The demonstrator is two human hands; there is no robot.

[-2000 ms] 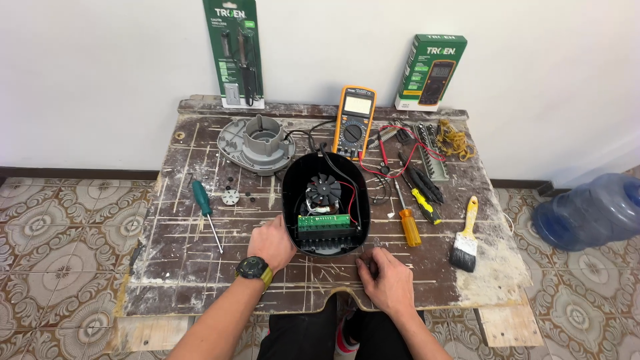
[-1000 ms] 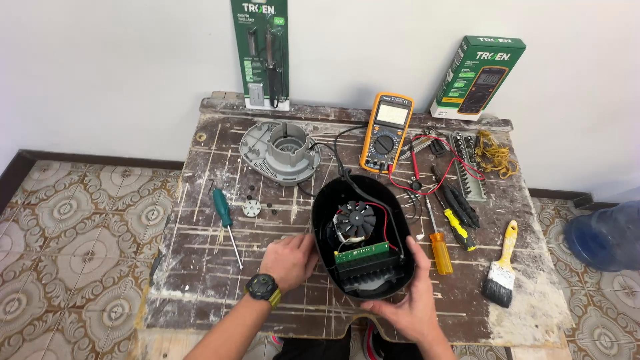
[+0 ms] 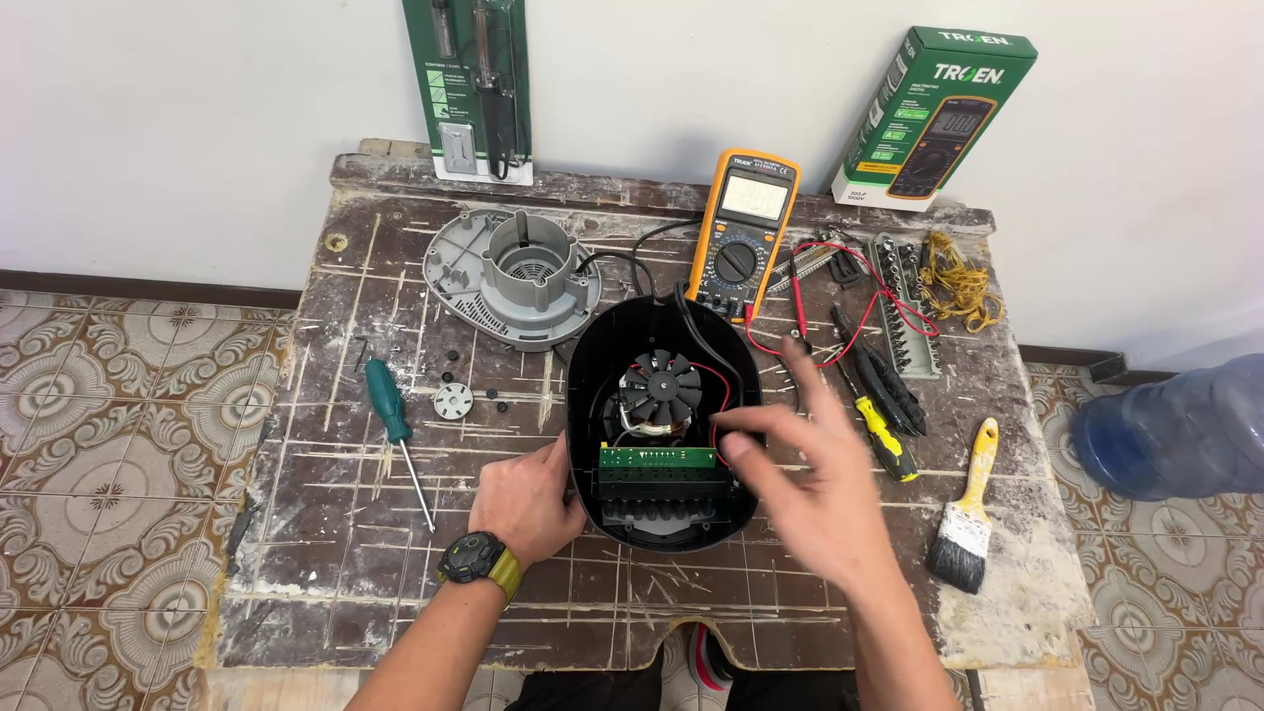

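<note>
A black oval plastic appliance housing [image 3: 583,395] lies open-side up on the worn workbench. Inside it are a black fan [image 3: 660,387], a green circuit board [image 3: 657,458], and black and red wires. My left hand [image 3: 525,504], with a watch on the wrist, grips the housing's left wall; its fingertips are partly hidden. Over the right rim is my right hand [image 3: 805,464], fingers spread, thumb and a finger near the red wire; whether they touch it I cannot tell. Behind the housing sits a grey plastic base [image 3: 513,281], a black cable beside it.
An orange multimeter [image 3: 743,237] leans at the back. To the left lie a teal screwdriver [image 3: 388,400] and a perforated disc [image 3: 453,401]. On the right are pliers [image 3: 879,380], a yellow-black screwdriver [image 3: 886,439], a socket set [image 3: 904,306], and a paintbrush [image 3: 966,518]. Two green packages stand behind.
My right hand has lifted from the housing's lower right side to over its right rim, fingers spread. My left hand remains at the left side. The view has shifted.
</note>
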